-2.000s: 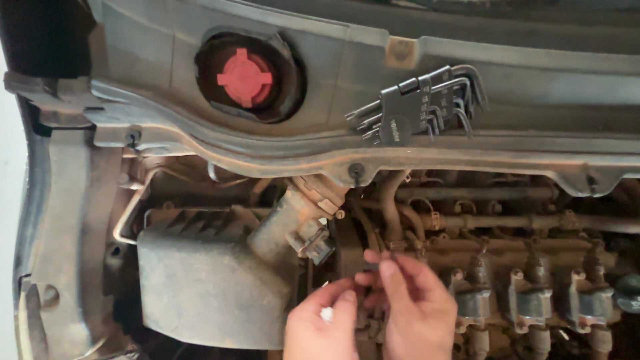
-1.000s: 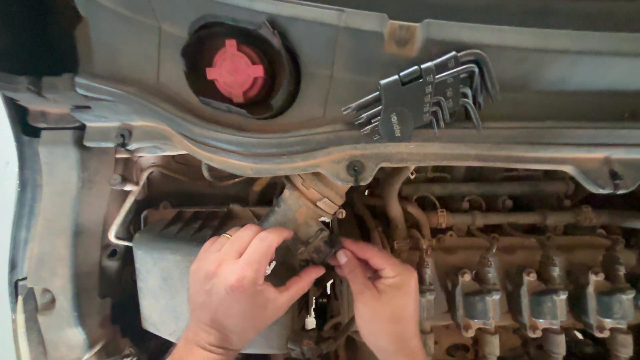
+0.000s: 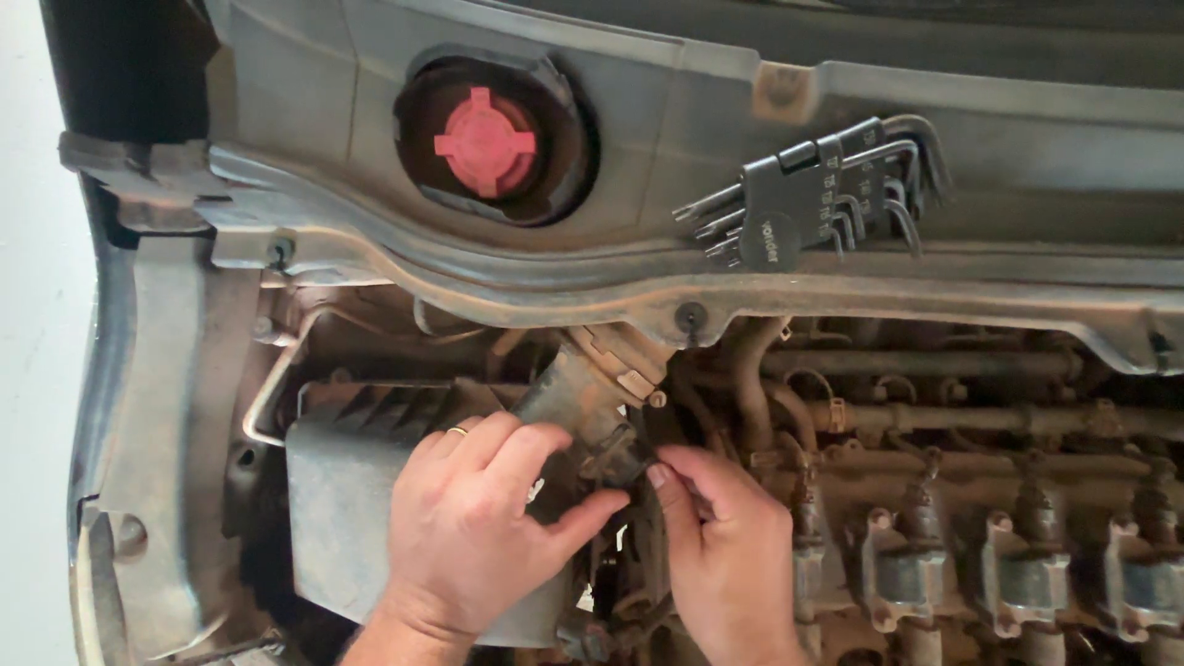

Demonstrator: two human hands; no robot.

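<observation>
An air intake duct (image 3: pixel 592 388) runs from the black air filter housing (image 3: pixel 351 499) up under the cowl, with a dark sensor and connector (image 3: pixel 618 458) on its side. My left hand (image 3: pixel 486 518), a ring on one finger, is spread over the housing and duct, its thumb and fingers apart near the sensor. A small white thing shows between those fingers; what it is I cannot tell. My right hand (image 3: pixel 717 532) pinches the right end of the dark connector between thumb and forefinger. The other right fingers are curled and partly hidden.
A folding hex key set (image 3: pixel 786 208) lies on the plastic cowl (image 3: pixel 629 166), near a red reservoir cap (image 3: pixel 486 143). Several ignition coils (image 3: pixel 906 573) stand in a row at right, below hoses and a metal pipe (image 3: pixel 962 419). The fender edge (image 3: pixel 166 416) is at left.
Two seconds ago both hands were close together below the duct. My left hand has since moved left and up over the housing, and my right hand has come to the connector.
</observation>
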